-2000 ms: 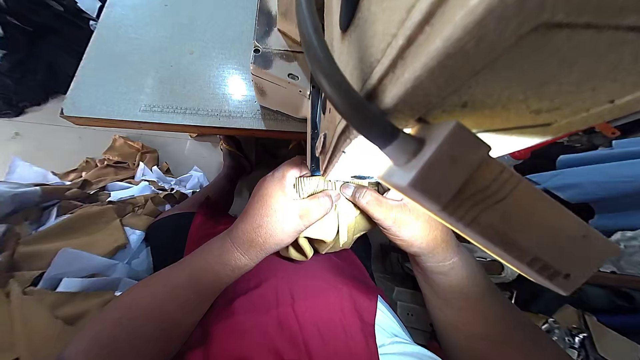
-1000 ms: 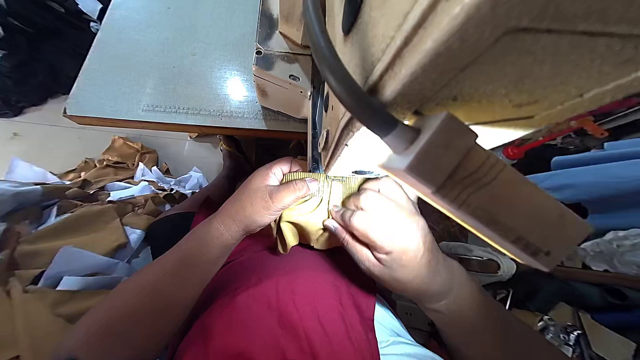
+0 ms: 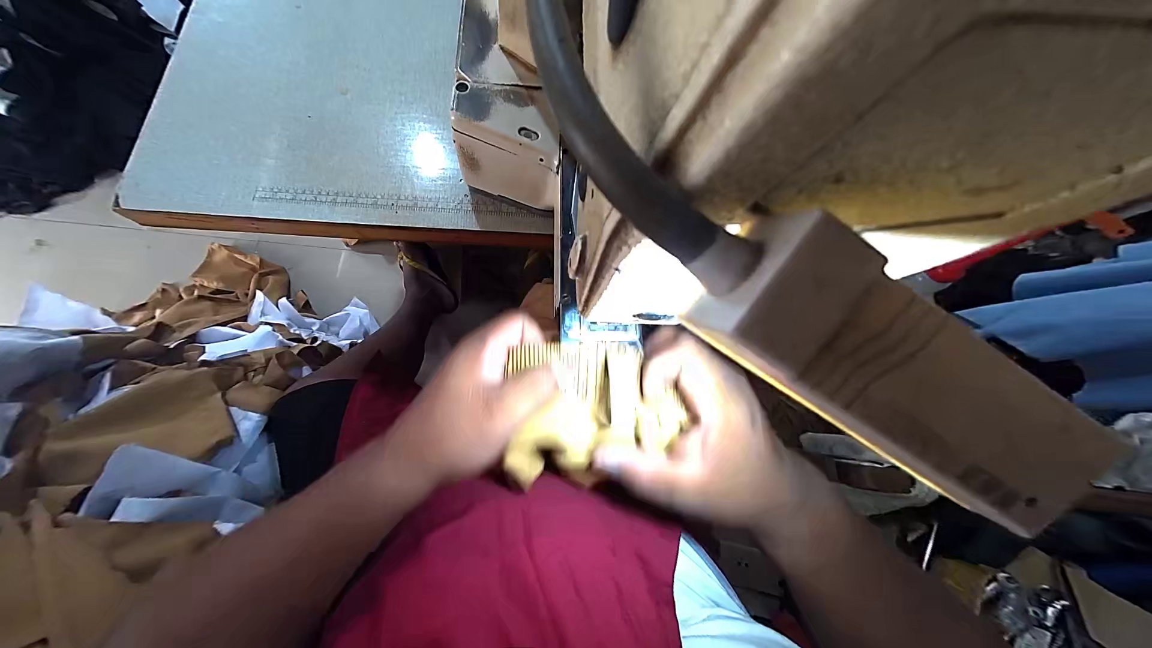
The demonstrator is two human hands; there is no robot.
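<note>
A tan fabric piece with a ribbed, pleated upper edge lies between my hands, just below the lit needle area of an industrial sewing machine. My left hand grips its left side, thumb on top of the ribbing. On its right side, my right hand has its fingers curled around the cloth, somewhat blurred. The ribbed edge meets the metal part under the machine head. The needle itself cannot be made out in the glare.
A box-shaped lamp on a thick cable juts out at right. A grey table with a printed ruler stands at upper left. Tan and white fabric scraps cover the floor at left. Folded blue cloth lies at right, above small metal parts.
Both hands have shifted along the fabric. My right hand was pinching the ribbed edge with its thumb two seconds ago; now it curls around the right side, lower down.
</note>
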